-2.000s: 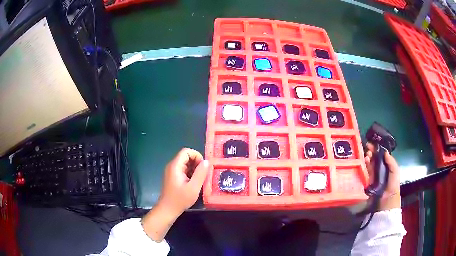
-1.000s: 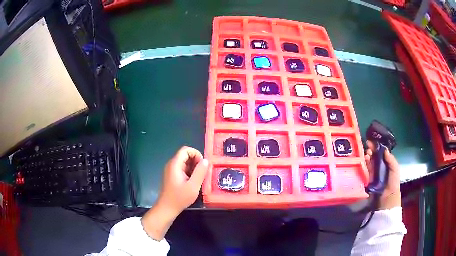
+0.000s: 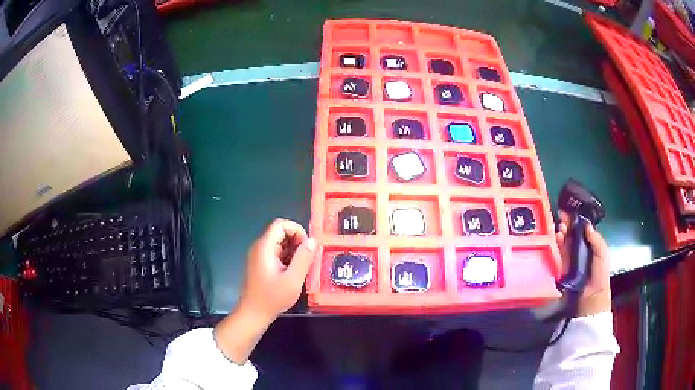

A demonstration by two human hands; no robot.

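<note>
A red-orange compartment tray point(image 3: 381, 299) lies on the green bench in front of me. Dark smartwatch units point(image 3: 352, 270) sit one per pocket; the back row and the front right pocket are empty. Several units are lit: a white one point(image 3: 480, 270) in the front row, others white, and a blue one point(image 3: 461, 133) farther back. My left hand point(image 3: 278, 263) is at the tray's front left edge, fingers curled, thumb at the edge; its grip is unclear. My right hand point(image 3: 590, 263) holds a black barcode scanner point(image 3: 581, 221) beside the tray's front right edge.
A monitor point(image 3: 61, 129) with a pale screen stands at the left, with a black keyboard point(image 3: 99, 255) in front of it. Black cables point(image 3: 187, 228) run beside the keyboard. Stacked red trays point(image 3: 648, 99) stand at the right. A pale strip point(image 3: 251, 78) crosses the bench.
Some watch screens have changed: certain lit ones are now dark, a dark one is white, a white one is blue and blue ones are white. The hands look almost unmoved.
</note>
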